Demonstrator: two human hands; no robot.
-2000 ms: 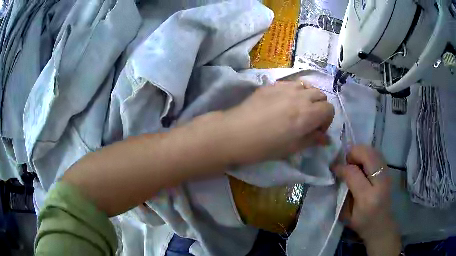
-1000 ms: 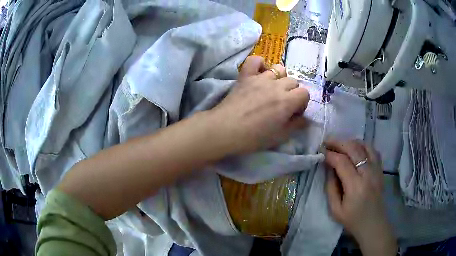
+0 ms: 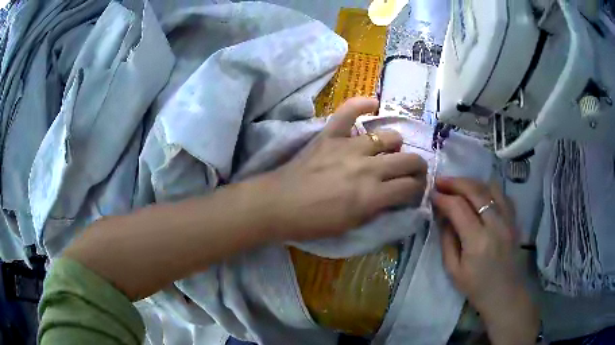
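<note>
The pale grey garment [image 3: 202, 87] lies bunched left of the needle and under my left arm. My left hand [image 3: 364, 168] lies on the cloth just left of the presser foot [image 3: 438, 135], its fingertips on the fabric edge. My right hand [image 3: 475, 236] pinches the fabric edge below the foot with thumb and fingers, close to my left fingertips. A pale band [image 3: 421, 290] hangs from there towards the lap. The needle itself is too small to make out.
The white sewing machine head [image 3: 495, 60] is at upper right. A stack of bands [image 3: 570, 215] lies right of it. Piled grey garment pieces [image 3: 34, 114] are at far left. Amber covering [image 3: 347, 286] shows on the table front, and a yellow oval label [image 3: 386, 10] is behind.
My left hand has moved down and right to the fabric edge, near my right hand. The hand-held cloth edge now lies straighter below the foot. My right hand has barely moved since one second ago.
</note>
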